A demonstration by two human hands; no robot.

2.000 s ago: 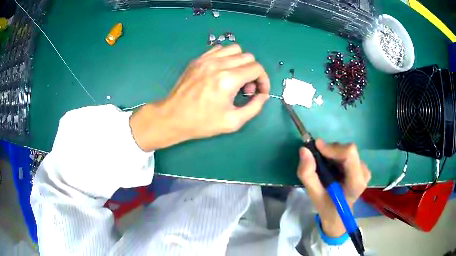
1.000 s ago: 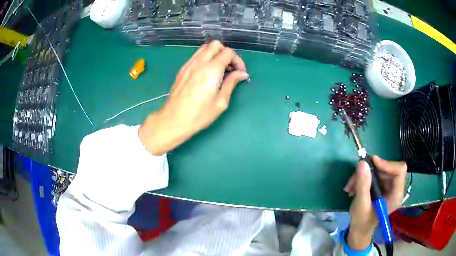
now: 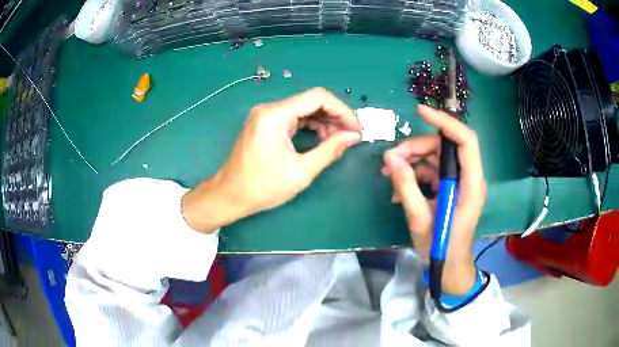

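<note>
The white-looking circuit board (image 3: 377,125) lies on the green mat. My left hand (image 3: 285,146) has thumb and fingertips together at the board's left edge; whether they pinch a small part is hidden. My right hand (image 3: 441,183) holds the blue and black soldering iron (image 3: 444,213) upright between its fingers, with the metal shaft pointing away over the dark red components (image 3: 424,85). Its thumb and a finger are near the board's lower right. A pale solder wire (image 3: 178,114) lies curved on the mat, its far end at small silver parts (image 3: 263,72).
Stacked clear blister trays (image 3: 285,19) line the far side, with another tray (image 3: 26,183) at left. A white bowl of silver parts (image 3: 468,49), a black fume fan (image 3: 562,115) and a red stand (image 3: 597,254) are at right. An orange lump (image 3: 142,87) lies at left.
My left hand has moved from the far-side parts to the board and no longer covers the solder wire's end. My right hand has come left beside the board, with the iron turned more upright.
</note>
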